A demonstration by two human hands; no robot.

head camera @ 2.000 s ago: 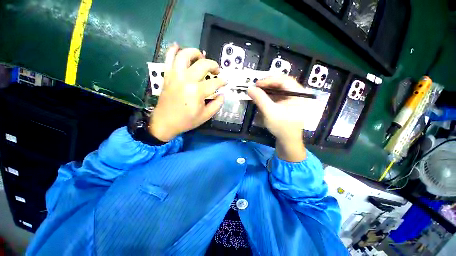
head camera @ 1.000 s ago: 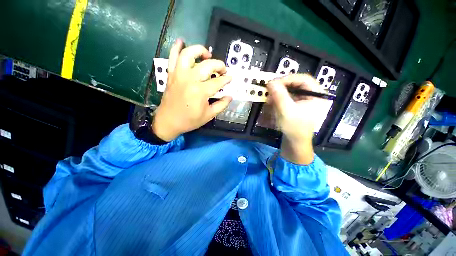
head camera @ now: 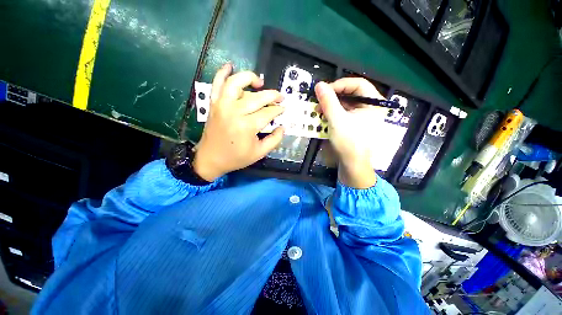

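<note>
My left hand (head camera: 237,123) holds a white strip with black dots (head camera: 302,119) across the leftmost phone back housing (head camera: 288,149) in the black tray (head camera: 266,46). My right hand (head camera: 351,120) grips a thin black pen-like tool (head camera: 368,100) like a pencil, its tip end close to the camera block (head camera: 296,80) of that housing. The exact tip is hidden by my fingers. The strip's other end shows left of my left hand. More housings lie in the tray, the rightmost (head camera: 427,151) uncovered; my right hand partly hides the middle ones.
Another black tray (head camera: 394,31) holds items at the far right. An orange tool (head camera: 506,128) and a clear-wrapped bundle (head camera: 487,178) lie right, near a fan (head camera: 531,215). Stacked black trays (head camera: 46,203) stand left. Yellow tape (head camera: 90,55) crosses the green mat (head camera: 148,55).
My right hand has moved the tool from over the dotted strip up to the leftmost housing's camera block. The strip sits slightly lower over the housing. My left hand still holds it.
</note>
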